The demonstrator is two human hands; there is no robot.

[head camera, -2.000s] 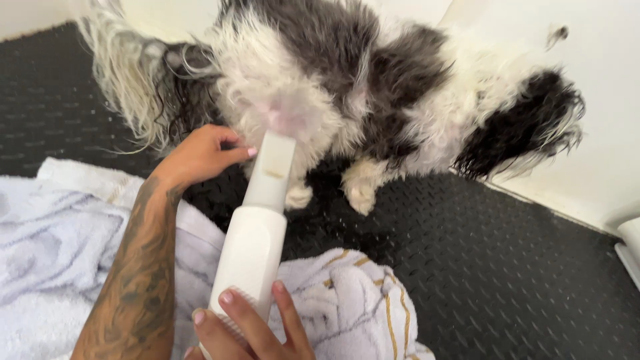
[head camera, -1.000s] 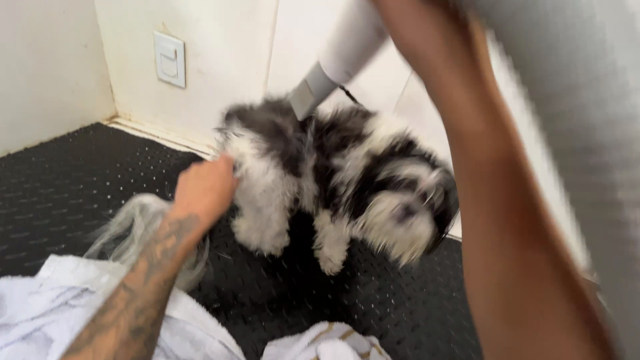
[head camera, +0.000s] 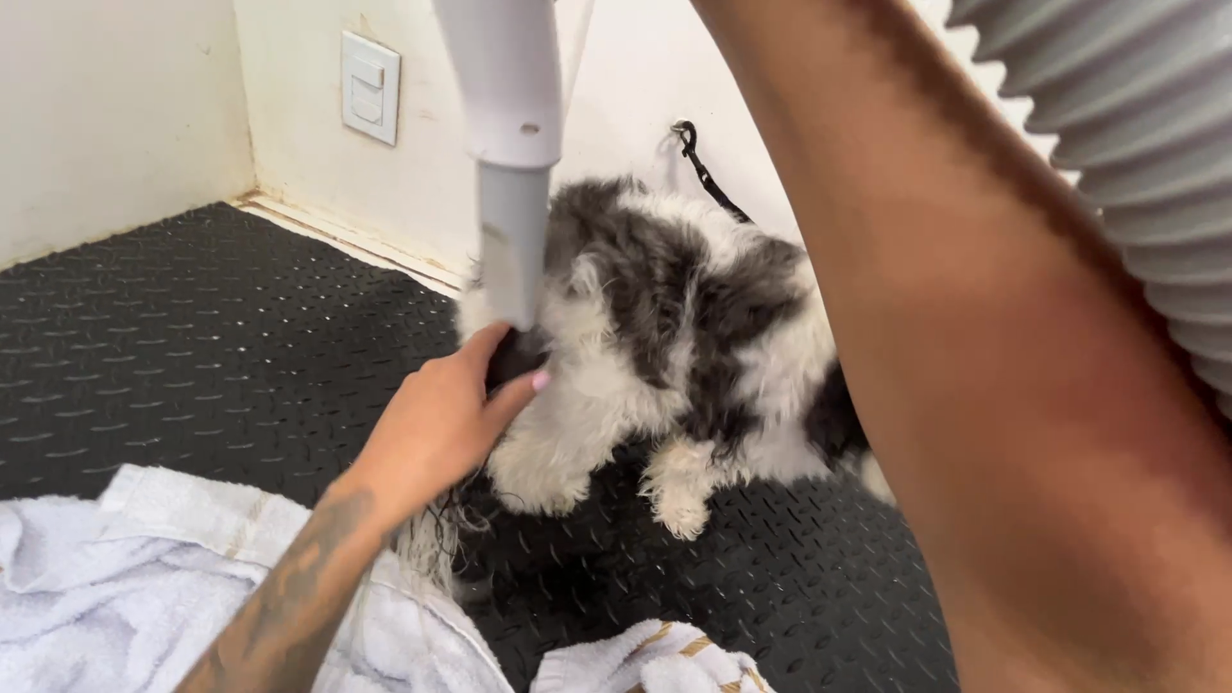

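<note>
A black, grey and white long-haired dog [head camera: 664,298] stands on a black mat, its rump to the left and its head mostly hidden behind my right forearm. My left hand [head camera: 438,423], below a tattooed forearm, grips the dog's dark tail near its base, with long pale hair hanging beneath. The white dryer wand [head camera: 510,87] comes down from the top edge. Its flat grey nozzle [head camera: 515,241] points down at the tail base, just above my left fingers. My right forearm crosses the right side; its hand is outside the frame.
A grey corrugated hose [head camera: 1136,164] runs down the upper right. White towels [head camera: 87,587] lie at the lower left, another [head camera: 664,664] at bottom centre. Behind the dog are a white wall with a switch plate [head camera: 371,89] and a black tether [head camera: 707,173] clipped to it. The black mat [head camera: 192,356] is textured.
The wand, seen pointing up from below two seconds ago, now points down from above. My left hand is now at the tail. The dog's face, visible one second ago, is hidden. The view has shifted.
</note>
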